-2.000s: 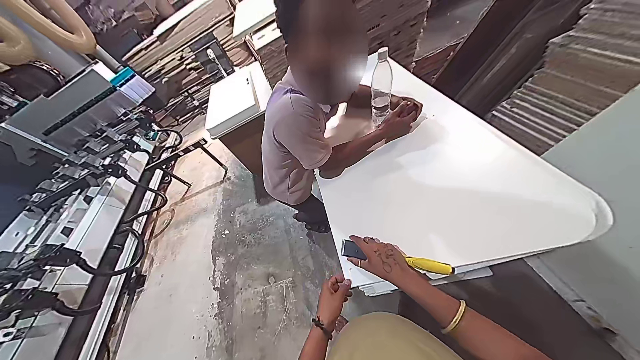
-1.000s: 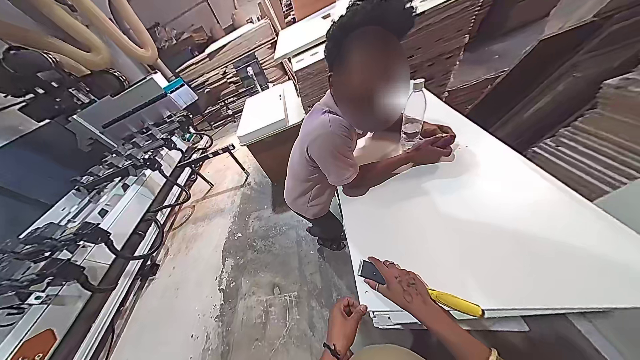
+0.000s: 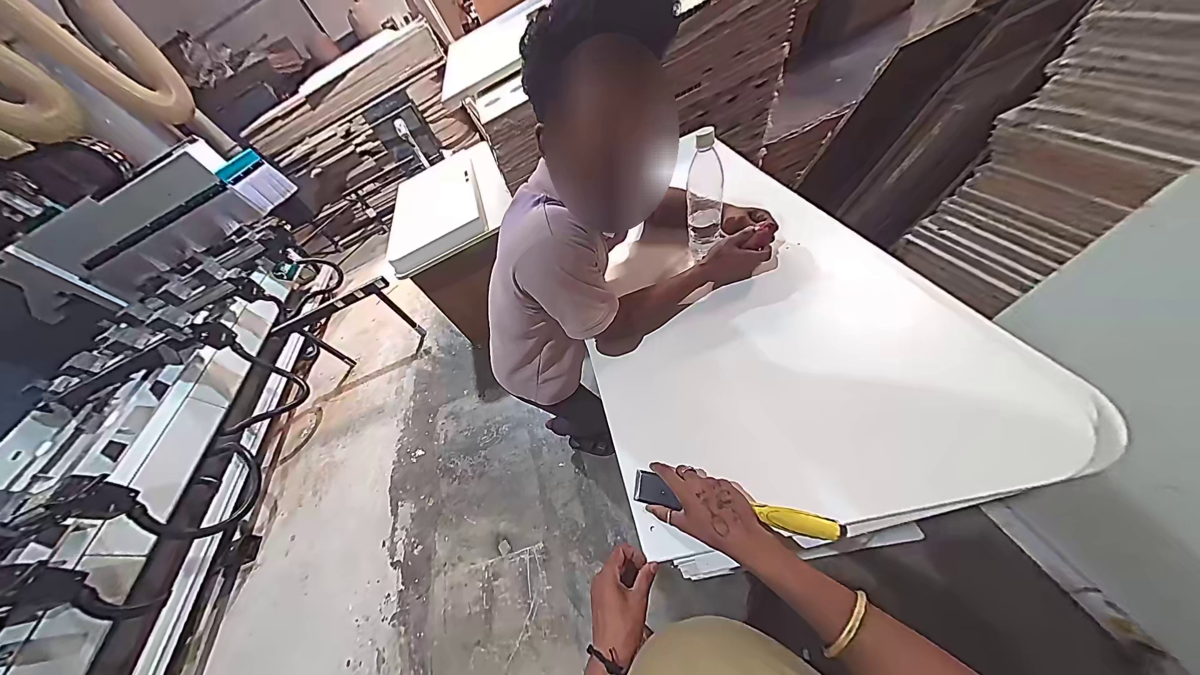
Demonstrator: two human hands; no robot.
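Note:
My right hand [image 3: 712, 506], with rings and a gold bangle, is on the near-left edge of the stacked white panels [image 3: 844, 412], its fingers around a small dark block [image 3: 656, 489]. A yellow handle [image 3: 799, 522] of a tool sticks out beside this hand's wrist; whatever it joins is hidden. My left hand [image 3: 623, 595], wearing a dark bracelet, is just below the panels' near corner with curled fingers. Nothing shows in it, and I cannot tell whether it touches the corner.
A person [image 3: 553, 281] leans on the panels' far side, holding a small reddish thing [image 3: 764, 234] beside a plastic water bottle [image 3: 705, 192]. A machine with black hoses [image 3: 234, 366] stands left. Stacked boards [image 3: 1059, 159] stand right. White panels [image 3: 441, 211] lie on a stack behind.
The view has shifted somewhat. The dark block stays under my right hand, and my left hand stays near the panels' corner. No other clear change shows.

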